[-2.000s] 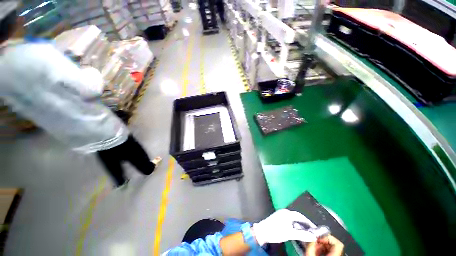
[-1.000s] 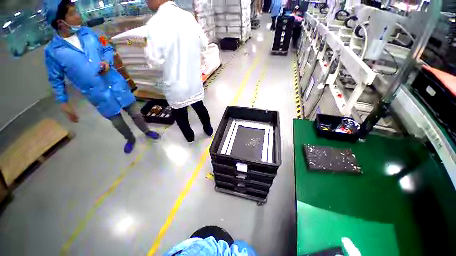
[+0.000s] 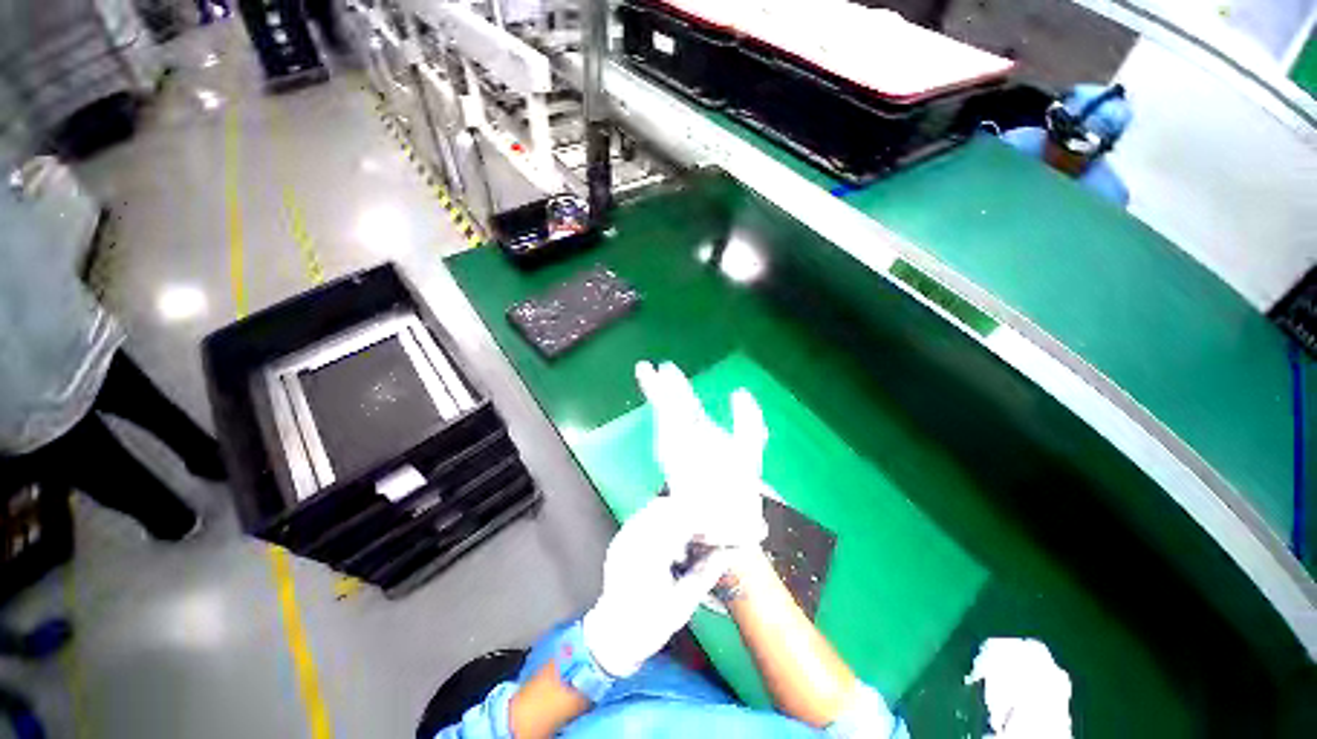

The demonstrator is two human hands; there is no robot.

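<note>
Both hands wear white gloves, held over the bright green mat. My left hand is closed at my right wrist, on the cuff of the right glove. My right hand points away from me with its fingers apart and holds nothing. Bare skin shows on the right forearm below the cuff. The black foam pad lies on the mat under my hands and is partly hidden; a pale rounded edge shows beside it. A crumpled white cloth or glove lies at the lower right.
A second speckled dark pad and a small black tray lie toward the bench's far end. Stacked black trays stand at left. A person stands beyond them. A raised green shelf runs along the right, holding large black trays.
The view has swung right. Both hands are now in full view; two seconds ago one was gloved and the other showed bare fingers. Now both are gloved, my left hand at the right cuff.
</note>
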